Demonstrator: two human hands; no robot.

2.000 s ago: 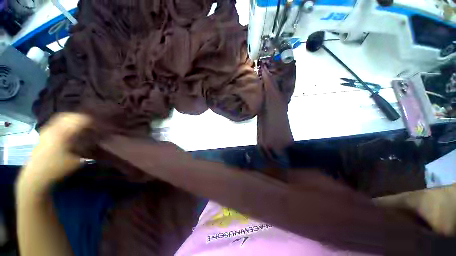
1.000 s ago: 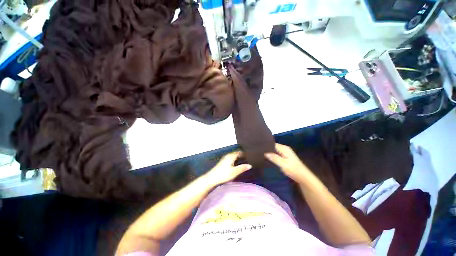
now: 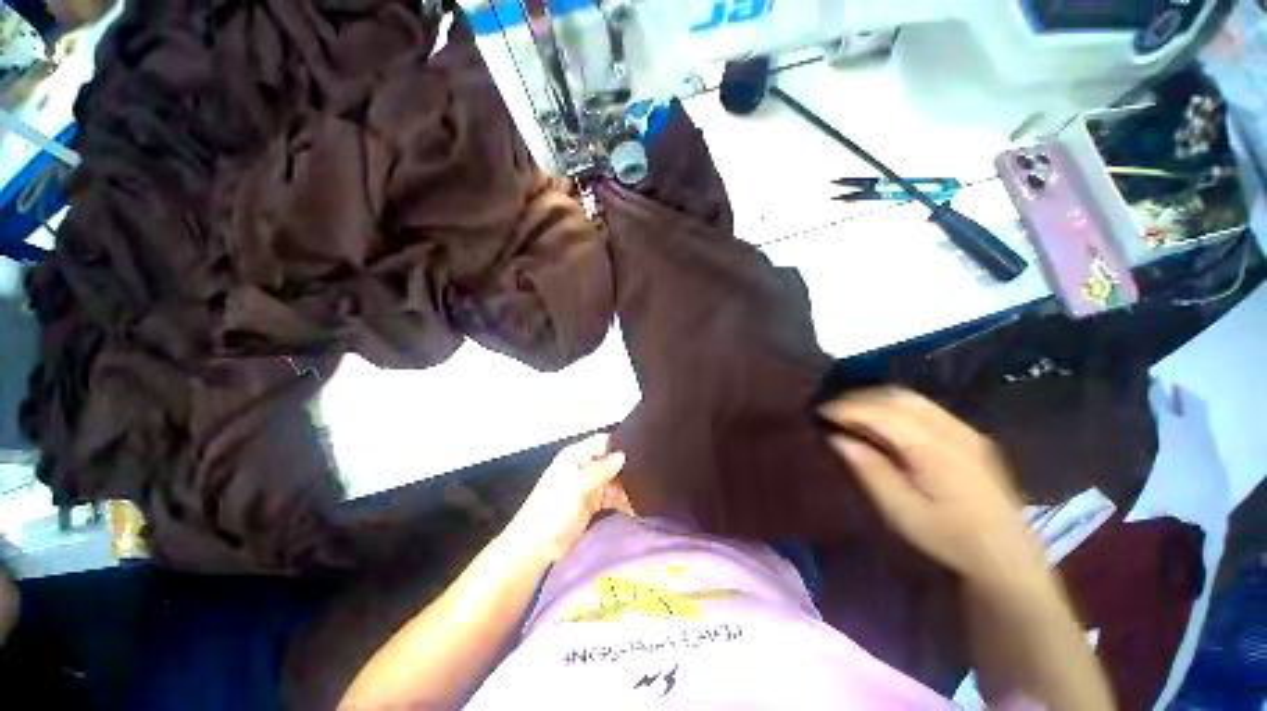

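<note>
A dark brown fabric piece [image 3: 723,347] runs from the presser foot [image 3: 591,150] of the white and blue sewing machine [image 3: 834,42] down over the table's front edge. It is spread wide between my hands. My left hand [image 3: 577,486] holds its left edge near my lap, with the fingers partly behind the cloth. My right hand [image 3: 917,465] is at its right edge, slightly blurred, fingers bent on the cloth. A large bunched heap of brown fabric [image 3: 334,208] lies left of the needle.
On the table, right of the needle, lie a black-handled screwdriver [image 3: 980,243], teal snips [image 3: 896,188] and a pink smartphone [image 3: 1067,229]. Dark red fabric [image 3: 1132,597] and white sheets [image 3: 1223,403] are at the lower right. The white table [image 3: 459,417] has a dark front edge.
The narrow folded strip between my hands is now opened out wide. My right hand has moved right and my left hand slightly left. The view has shifted a little.
</note>
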